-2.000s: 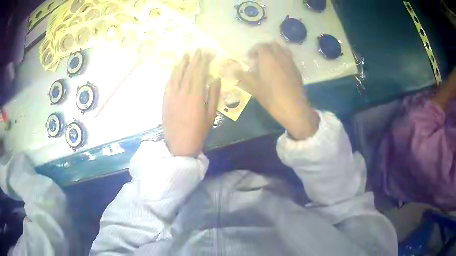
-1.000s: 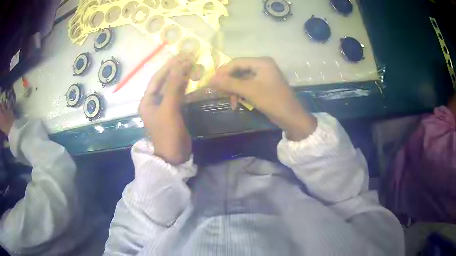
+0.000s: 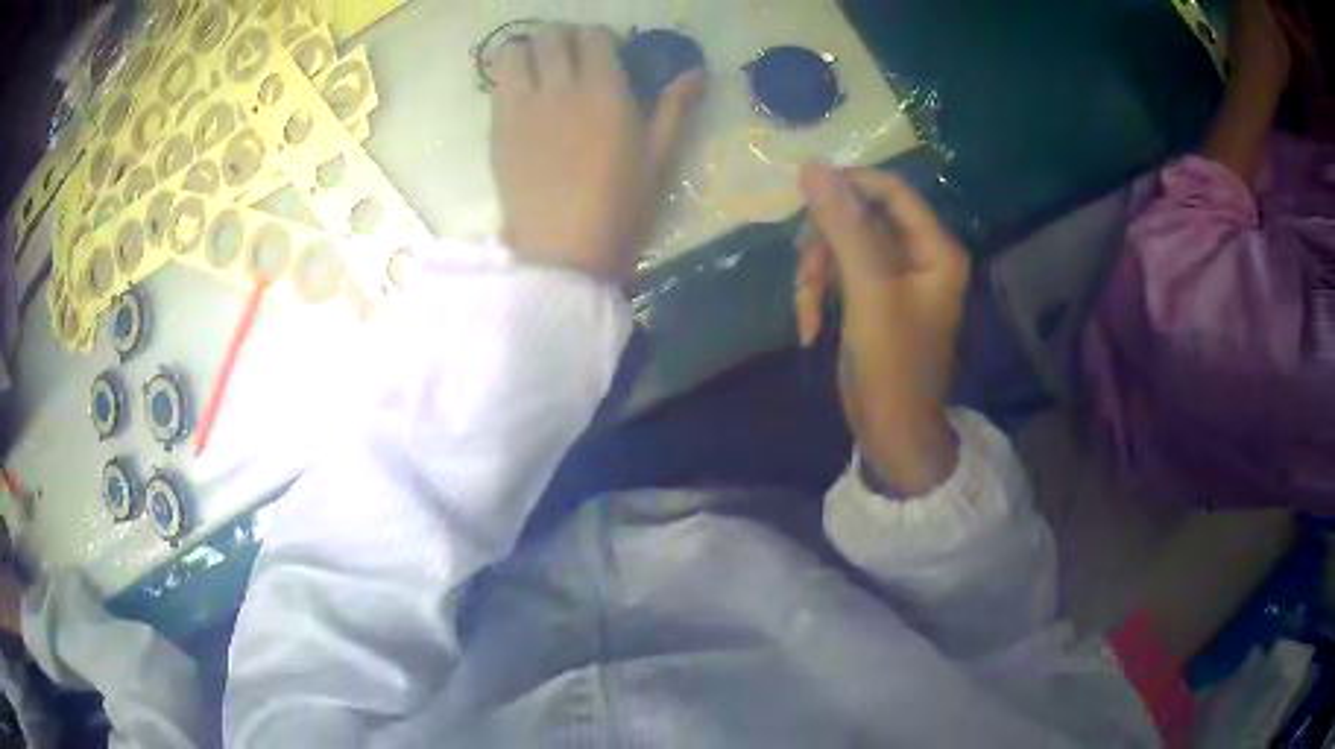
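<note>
My left hand (image 3: 574,154) reaches across to the back of the mat. A dark round watch case (image 3: 663,62) lies between its thumb and fingers, partly covered by them. Another case (image 3: 505,51) shows only as a rim beside the fingertips. My right hand (image 3: 896,293) is raised over the front edge of the bench, fingers bent and blurred. A faint pale-yellow outline shows left of its fingertips; I cannot tell whether it is a ring or whether the hand holds it. One more plain dark case (image 3: 794,85) lies to the right.
Yellow die-cut sheets (image 3: 183,147) are heaped at the left back. Several cases with pale rings (image 3: 166,407) stand front left, beside a red stick (image 3: 232,366). A person in a pink smock (image 3: 1193,337) is at the right; a white sleeve (image 3: 95,659) is at the lower left.
My left hand has moved from the yellow sheets to the dark cases at the back. My right hand has moved right, away from the sheets. The view has shifted.
</note>
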